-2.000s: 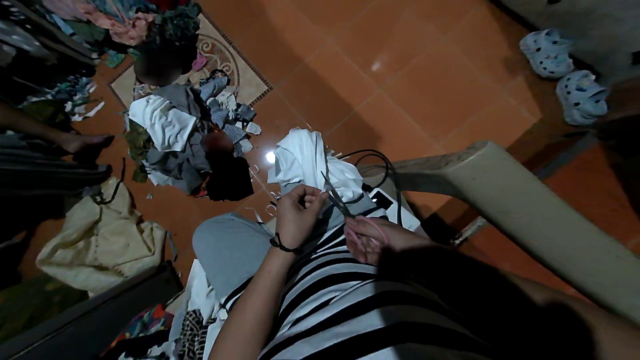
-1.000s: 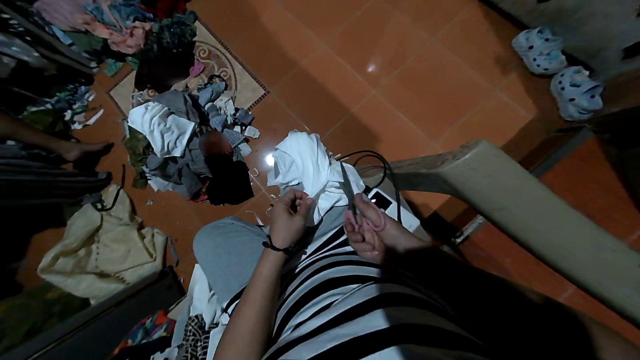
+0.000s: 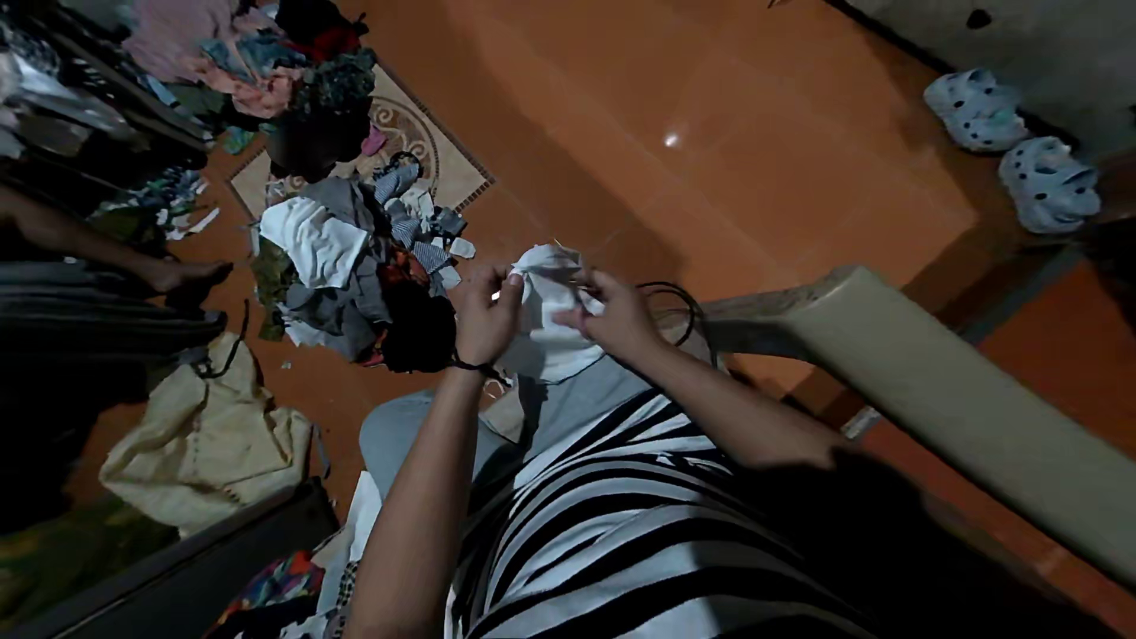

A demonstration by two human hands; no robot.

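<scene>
A white cloth point(image 3: 555, 333) hangs between my two hands over my lap. My left hand point(image 3: 488, 315) grips its left edge near the top, thumb against the fabric. On the cloth's right side is my right hand point(image 3: 612, 315), its fingers bent at the fabric; a small part of something thin shows by them, perhaps the scissors, but most of it is hidden. Grey cloth lies over my lap below the white piece.
A heap of cloth scraps point(image 3: 342, 266) lies on the tiled floor at left, near another person's foot point(image 3: 191, 275) and a cream sack point(image 3: 213, 435). A pale chair armrest point(image 3: 958, 399) runs along my right. Light-coloured clogs point(image 3: 1047, 182) stand at the upper right.
The scissors seen upright in my right hand earlier no longer show plainly. My left hand has come up to the white cloth, which now hangs raised and spread between both hands.
</scene>
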